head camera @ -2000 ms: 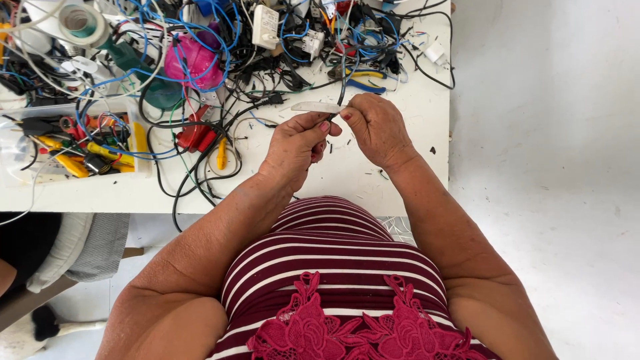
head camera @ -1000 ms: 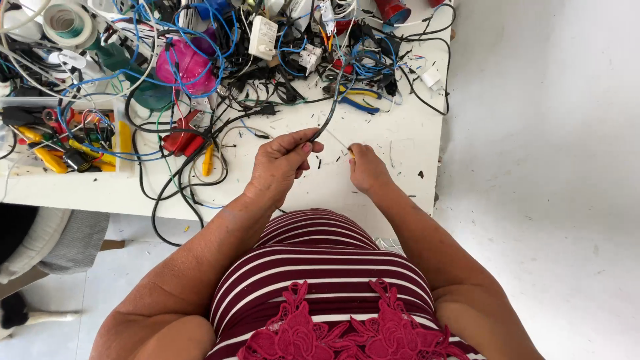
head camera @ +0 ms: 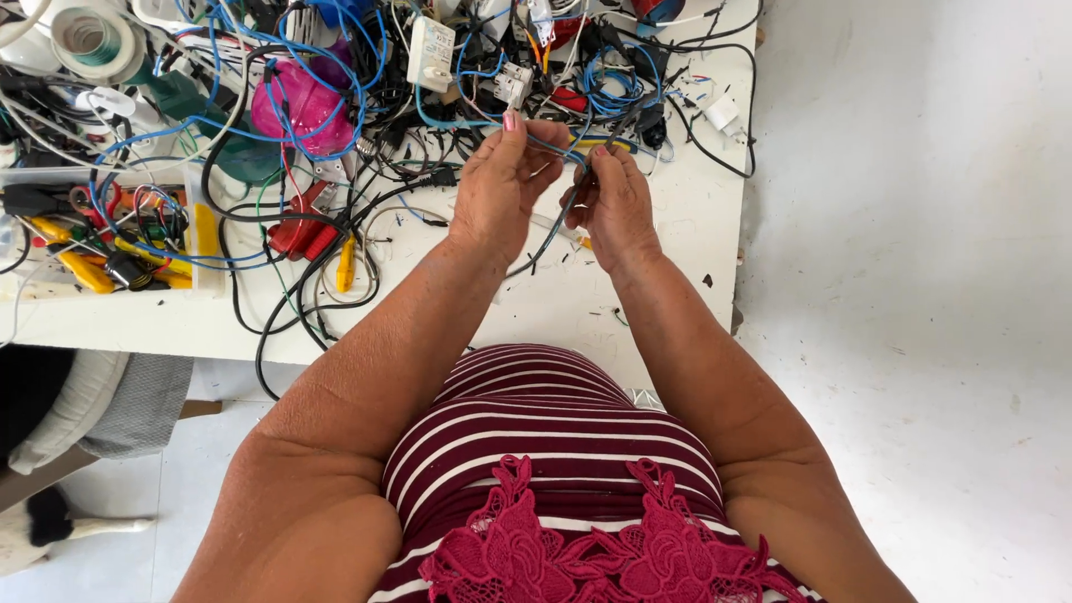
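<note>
Both hands are raised over the white table. My left hand (head camera: pixel 509 180) pinches a thin blue wire (head camera: pixel 548 147) between thumb and fingers. That wire meets a black cable (head camera: pixel 554 233) at my right hand (head camera: pixel 613 197), whose fingers are closed on the cable. The cable's sheath looks parted there, with a bluish strand showing along the lower length. On the table, partly behind my right hand, lies a knife (head camera: pixel 578 238) with a pale blade and a yellowish part. Yellow and blue pliers (head camera: pixel 615 144) lie just beyond the hands, partly hidden by them.
A tangle of cables, a white adapter (head camera: pixel 432 54) and a magenta round object (head camera: pixel 303 109) cover the table's far side. At left stands a clear plastic box (head camera: pixel 205 239) of tools. Near it lie a red object (head camera: pixel 303 226) and a yellow-handled tool (head camera: pixel 346 265). The table edge (head camera: pixel 740 209) runs at right.
The knife, in my right hand one second ago, now lies on the table. My right hand has taken hold of the cable, and my left hand now holds a blue wire away from it.
</note>
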